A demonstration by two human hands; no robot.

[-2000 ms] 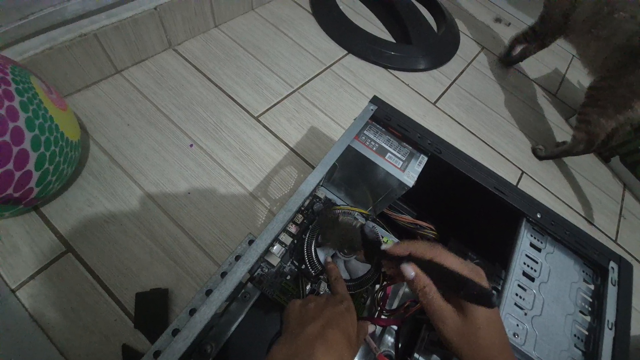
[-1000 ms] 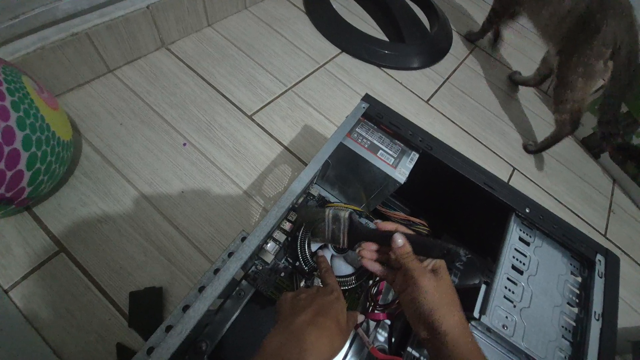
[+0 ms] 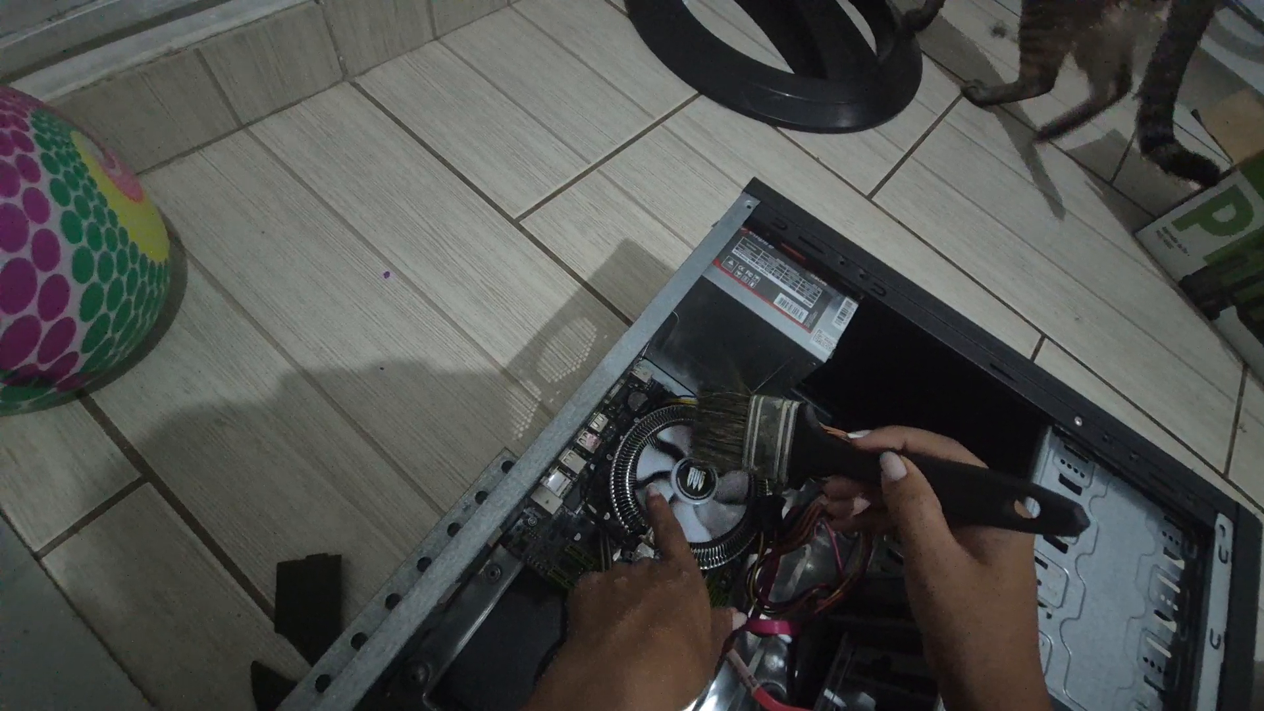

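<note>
An open desktop computer case lies on the tiled floor, its inside facing up. My right hand grips the black handle of a flat paintbrush, whose bristles lie over the upper right of the CPU cooler fan. With its index fingertip, my left hand touches the white fan blades at the lower left; the thumb is partly in view. Above the fan sits the power supply, which bears a printed label. Bundled cables run between my hands. The motherboard is partly hidden by my left hand.
A dotted ball-like object sits at the left. A black plastic ring-shaped part and a cat are at the top. A printed box stands at the far right, and a dark flat piece lies left of the case.
The brush has tilted, its handle end now pointing down to the right. The cat has shifted, and its tail now hangs at the right. My left finger remains at the fan.
</note>
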